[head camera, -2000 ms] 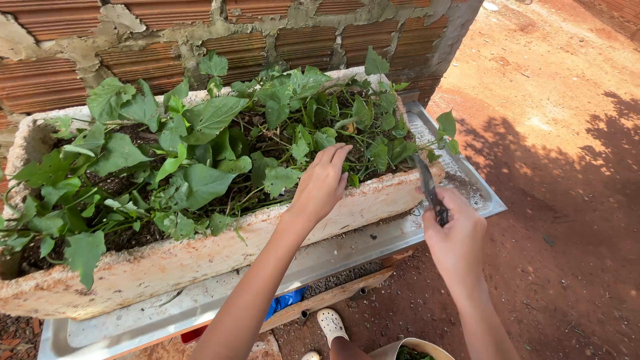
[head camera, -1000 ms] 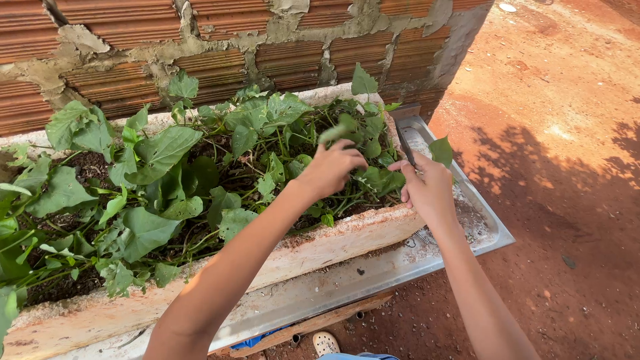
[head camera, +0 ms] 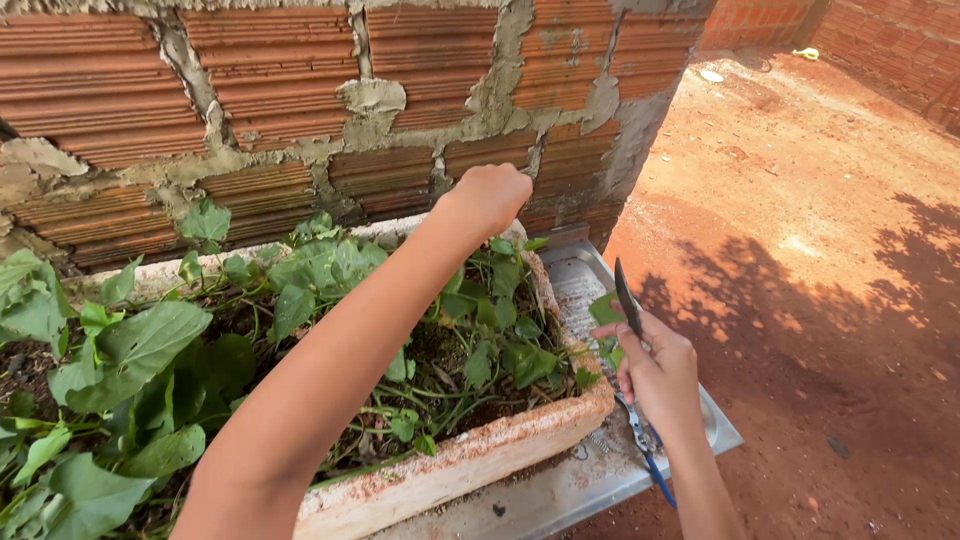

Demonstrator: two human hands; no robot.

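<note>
My left hand [head camera: 491,196] is raised over the back right corner of a rough planter box [head camera: 465,465]; its fingers are curled and turned away, so whether it holds anything is hidden. Leafy green vines [head camera: 142,360] grow from dark soil in the box. My right hand [head camera: 660,360], right of the box, holds a knife [head camera: 627,298] with its dark blade pointing up. Green leaves [head camera: 606,309] lie close beside its fingers. Below that hand, pruning shears [head camera: 643,442] with a blue handle rest on the metal sink top, partly behind the wrist.
The planter stands on a metal sink top [head camera: 525,517] with a raised edge. A wall of ribbed clay blocks [head camera: 270,67] rises directly behind it. Red dirt ground [head camera: 795,420] with leaf shadows lies to the right, and a white object [head camera: 711,76] sits farther off.
My left hand has moved from above the vines up toward the wall. The right hand still has the knife, now with its blade upright. The view has shifted, showing more wall and the shears.
</note>
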